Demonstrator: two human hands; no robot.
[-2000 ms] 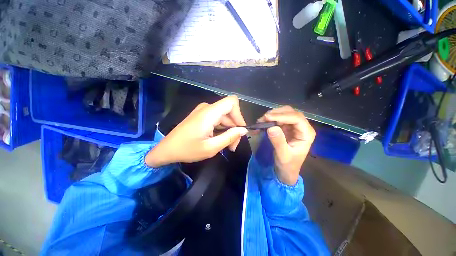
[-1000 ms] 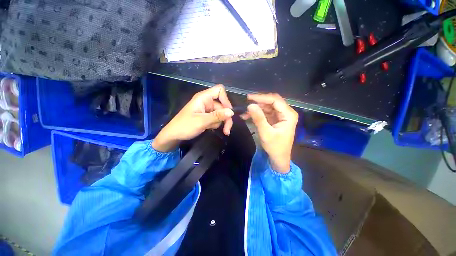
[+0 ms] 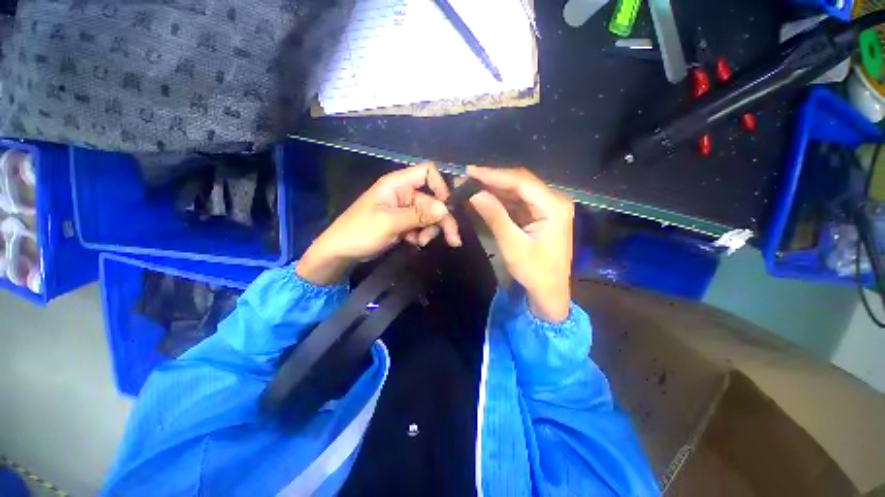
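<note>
A small black piece [image 3: 466, 190] is pinched between the thumb and fingers of my right hand [image 3: 529, 228], over my lap near the bench edge. My left hand [image 3: 386, 218] is just left of it, with thumb and fingertips pinched together on a thin dark part, too dark to make out. A black headphone band [image 3: 335, 340] lies slanted below my left hand, across my left forearm and lap. Its upper end runs up to the left fingers; its cups cannot be made out against the dark clothing.
The bench [image 3: 582, 136] holds a record sheet [image 3: 417, 53] with a pen [image 3: 468, 39], a green-handled tool [image 3: 624, 16], red handles [image 3: 702, 82] and a long black stick tool [image 3: 747, 97]. Patterned grey cloth [image 3: 146, 78] drapes at left. Blue bins [image 3: 180, 248] and a cardboard box [image 3: 776, 388] stand below.
The black piece first spanned both hands; the hands then parted and came closer again, with the piece now upright in my right fingertips. The headphone band shows more clearly on the lap.
</note>
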